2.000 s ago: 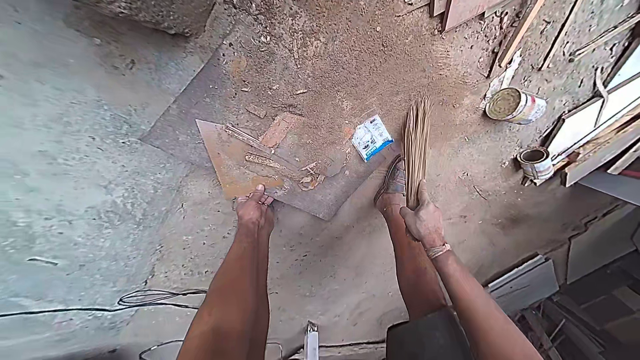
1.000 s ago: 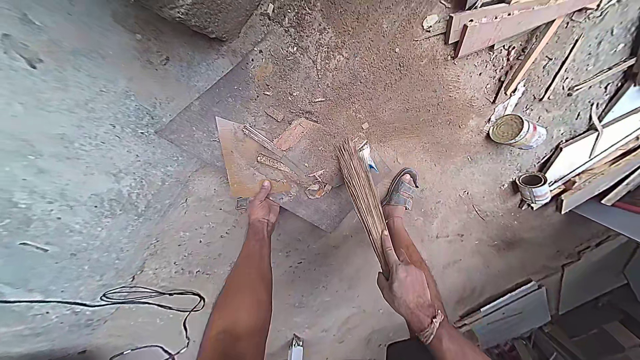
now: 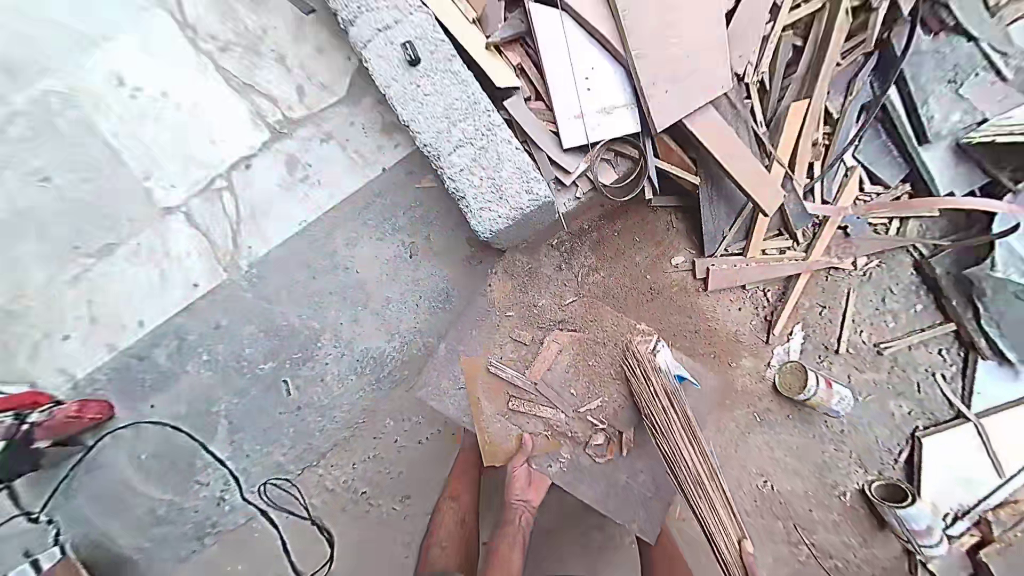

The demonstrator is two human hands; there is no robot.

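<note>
My left hand (image 3: 526, 482) grips the near edge of a flat sheet (image 3: 482, 412) with a tan corner, thumb on top. Wood scraps (image 3: 536, 408), shavings and dust lie on the sheet, which overlaps a larger grey board (image 3: 616, 496). At the bottom edge, my right hand (image 3: 750, 558) shows only in part, closed around the lower end of a bundled stick broom (image 3: 680, 448). The broom's tips reach up and left to a white and blue packet (image 3: 676, 368), which they partly cover.
A rough stone block (image 3: 456, 128) stands beyond the boards. Beside it is a pile of board offcuts (image 3: 672, 72). Two cans (image 3: 814, 390) lie or stand at right. A black cable (image 3: 240, 488) loops at lower left, near a red shoe (image 3: 72, 418). Dust covers the floor (image 3: 608, 256).
The view has tilted up, showing more of the scrap pile. The broom, upright beside the packet two seconds ago, now leans left across part of it. Both hands keep their holds.
</note>
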